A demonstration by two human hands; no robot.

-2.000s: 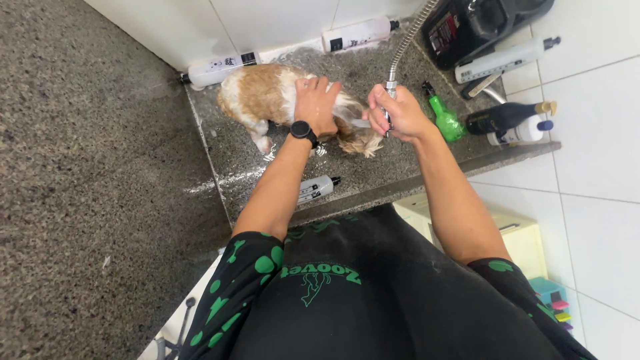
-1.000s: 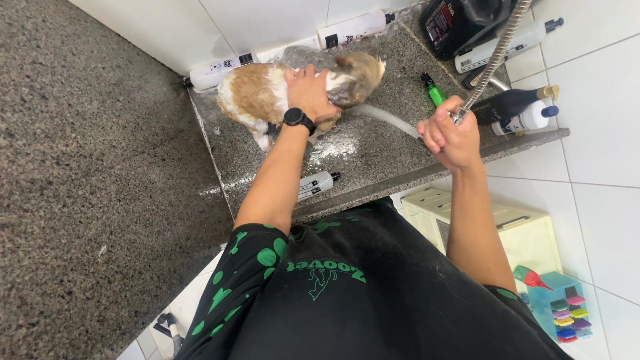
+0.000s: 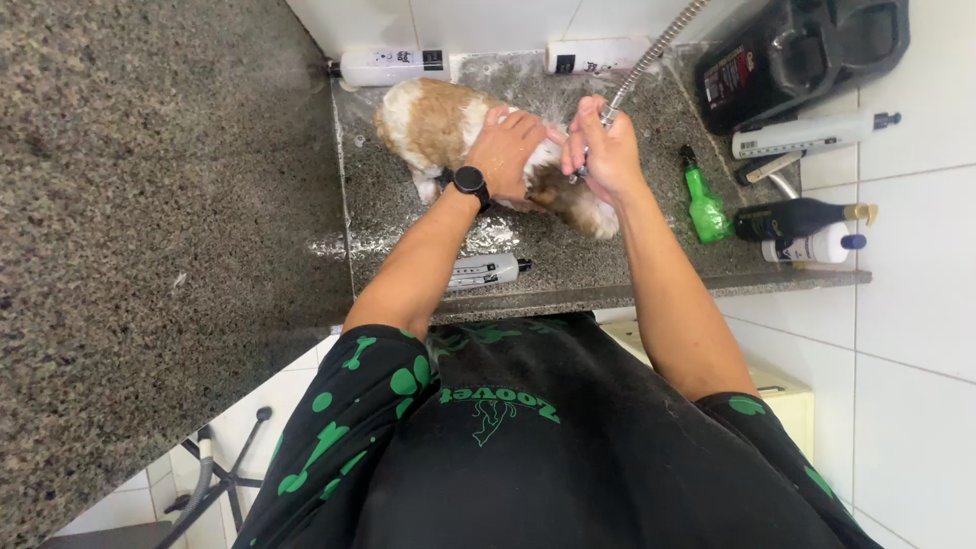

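Observation:
A wet tan-and-white small dog (image 3: 435,122) stands on the speckled granite basin floor (image 3: 564,267), its darker head lowered toward the right. My left hand (image 3: 507,152), with a black watch at the wrist, lies spread on the dog's shoulder and neck. Close above the head, my right hand (image 3: 606,145) is closed around the metal shower handle (image 3: 583,164), from which a coiled metal hose (image 3: 656,53) runs up to the right. The fingers hide much of the handle. A translucent bottle (image 3: 484,271) lies near the front edge, partly behind my left forearm.
Two white bottles (image 3: 393,67) (image 3: 595,56) lie along the back wall. At the right are a large black jug (image 3: 793,61), a clear bottle (image 3: 808,136), a green bottle (image 3: 707,206), a black pump bottle (image 3: 793,219) and a white bottle (image 3: 812,245). A granite wall (image 3: 175,191) rises on the left.
My right hand has moved left from beyond the front of the dog to close beside its head, with the shower handle in it. The dog's head, raised a second ago, is now lowered.

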